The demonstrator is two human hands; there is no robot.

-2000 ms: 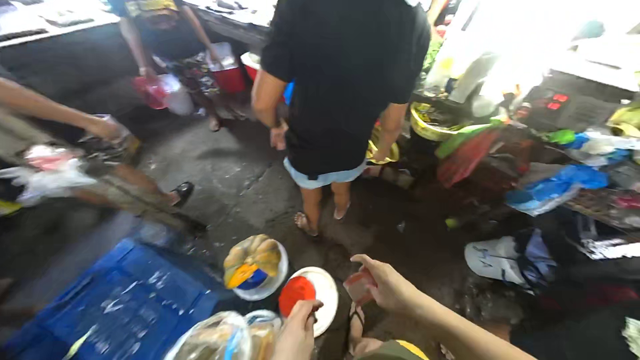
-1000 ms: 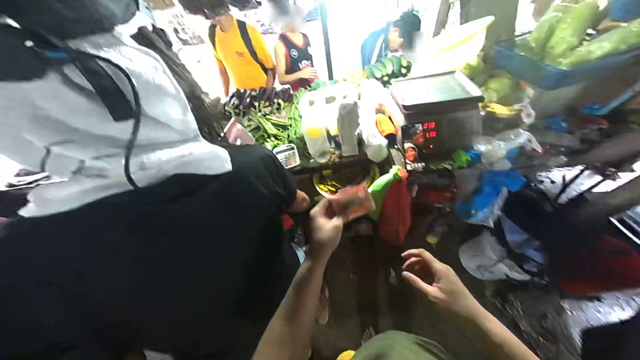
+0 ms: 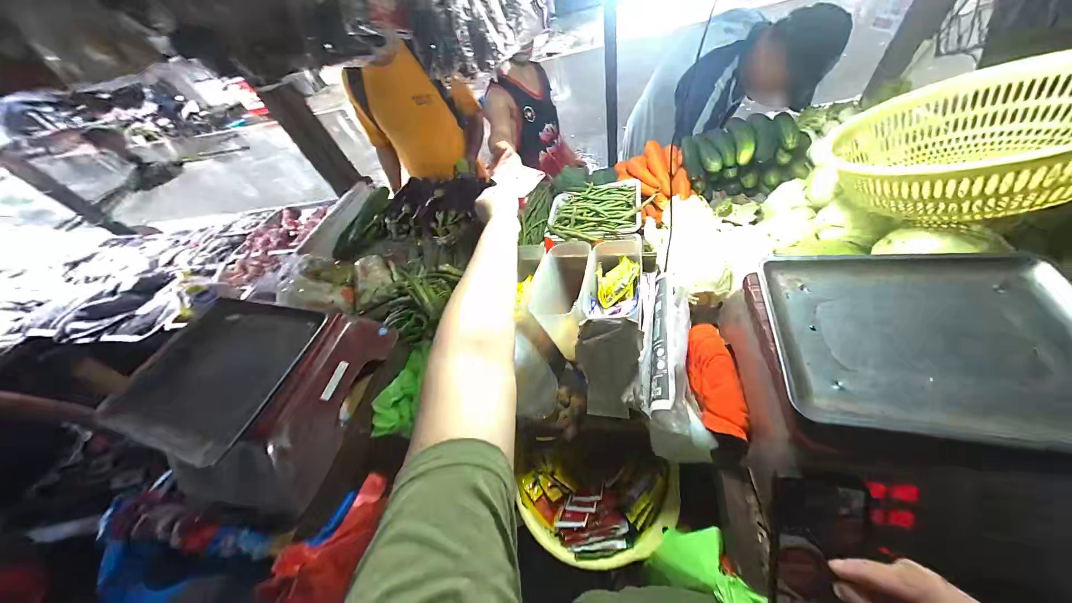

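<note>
My left hand (image 3: pixel 496 201) reaches far forward over the vegetable stall, its fingers on a thin, pale, pinkish item (image 3: pixel 521 177) that looks like paper or a banknote. A hand (image 3: pixel 502 153) of the person in a dark sleeveless top touches or nearly touches the same item from the far side. Glare hides the exact contact. My right hand (image 3: pixel 896 579) is at the bottom right edge, below the red digits of a weighing scale (image 3: pixel 913 335); only some fingers show, and I cannot tell whether it holds anything. Below my left forearm is a yellow basin (image 3: pixel 666 536) of sachets.
A second scale (image 3: pixel 218 377) stands at left. Green beans (image 3: pixel 596 209), carrots (image 3: pixel 657 172), cucumbers (image 3: pixel 741 146) and eggplants (image 3: pixel 431 205) lie beyond plastic containers (image 3: pixel 561 280). A yellow basket (image 3: pixel 963 167) is at upper right. People in orange (image 3: pixel 414 113) and dark blue (image 3: pixel 712 92) stand across.
My left hand has stretched forward across the stall to the other person's hand. My right hand has moved to the lower right edge. The view has swung from the wet floor to the stall.
</note>
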